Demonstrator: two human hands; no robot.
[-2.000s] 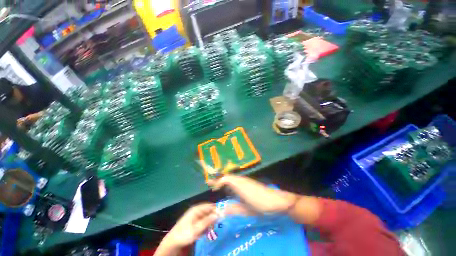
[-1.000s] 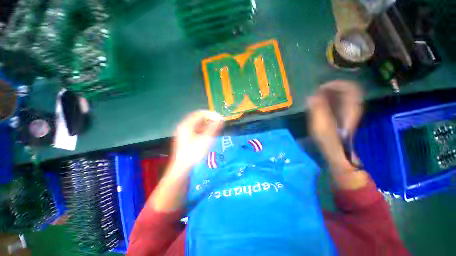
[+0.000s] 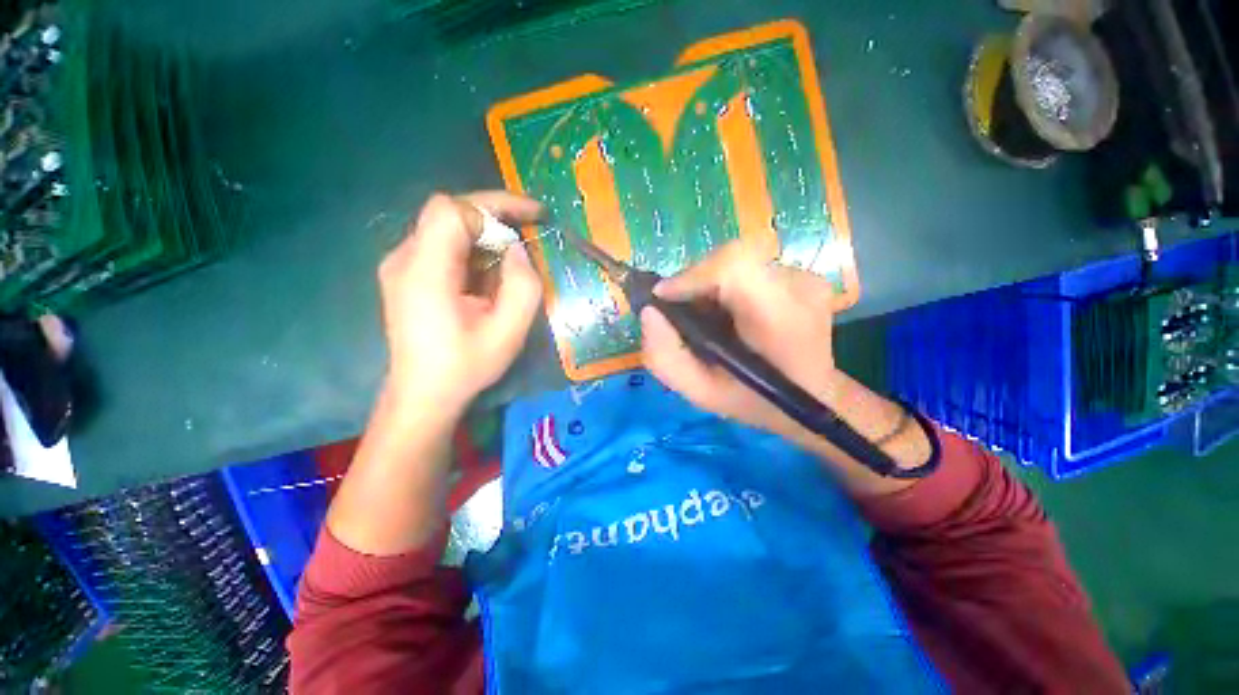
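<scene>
A green circuit board [image 3: 666, 177] lies solder side up in the flat orange fixture [image 3: 837, 224], with orange showing through two long openings. My right hand [image 3: 747, 333] holds the black soldering iron [image 3: 761, 378] like a pen, its tip at the board's left edge. My left hand [image 3: 455, 285] is just left of the fixture, with a white wrap [image 3: 495, 234] on a finger. A very thin wire [image 3: 540, 232] runs from its fingertips to near the iron tip. Whether the tip touches a joint is too small to tell.
Stacked green boards [image 3: 150, 177] stand at the left. A round tin of silvery wire wool [image 3: 1053, 84] and a black stand [image 3: 1182, 122] are at the upper right. Blue crates with boards [image 3: 1067, 380] sit below the bench edge. A dark object [image 3: 38, 367] lies on white paper [image 3: 34, 441] at the far left.
The view has tilted down and closer to the fixture. My right hand has moved from the right onto the board with the iron. My left hand is now beside the board's left edge with the wire.
</scene>
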